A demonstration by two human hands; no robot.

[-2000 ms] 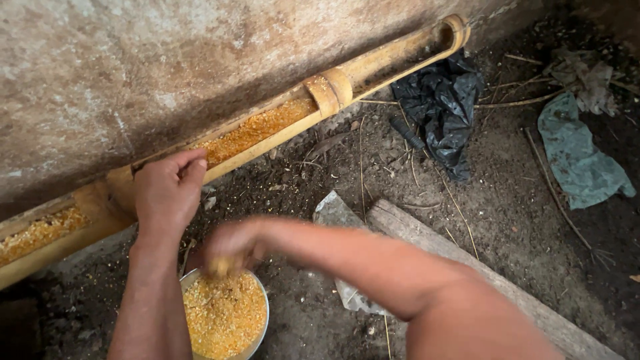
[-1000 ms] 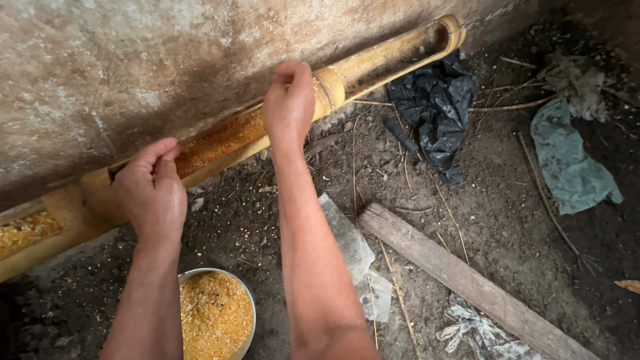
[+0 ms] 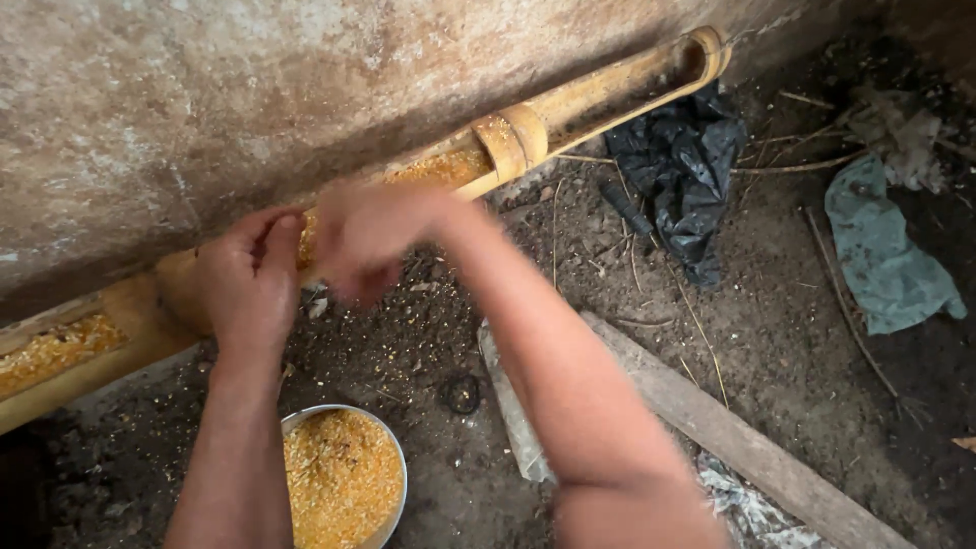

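Observation:
A long split-bamboo trough (image 3: 526,137) runs along the foot of the wall, with yellow cracked corn (image 3: 450,166) in its middle section and more in the section at the far left. Its upper right section shows only dark residue. My left hand (image 3: 255,274) rests at the trough's near edge, fingers curled; whether it grips the bamboo is hidden. Blurred by motion, my right hand (image 3: 366,236) is over the middle section just right of the left one, and its grip cannot be made out. A round metal bowl (image 3: 402,488) of cracked corn sits on the ground beside my left forearm.
The stained wall (image 3: 229,99) rises behind the trough. On the dirt floor lie a black plastic bag (image 3: 686,175), a green plastic piece (image 3: 888,252), a wooden plank (image 3: 732,427), clear plastic (image 3: 511,404) under my right forearm, and thin twigs.
My right hand went from over the bowl to the trough near the bamboo node, then left along the trough toward my left hand. The corn in the middle section now lies partly uncovered to its right.

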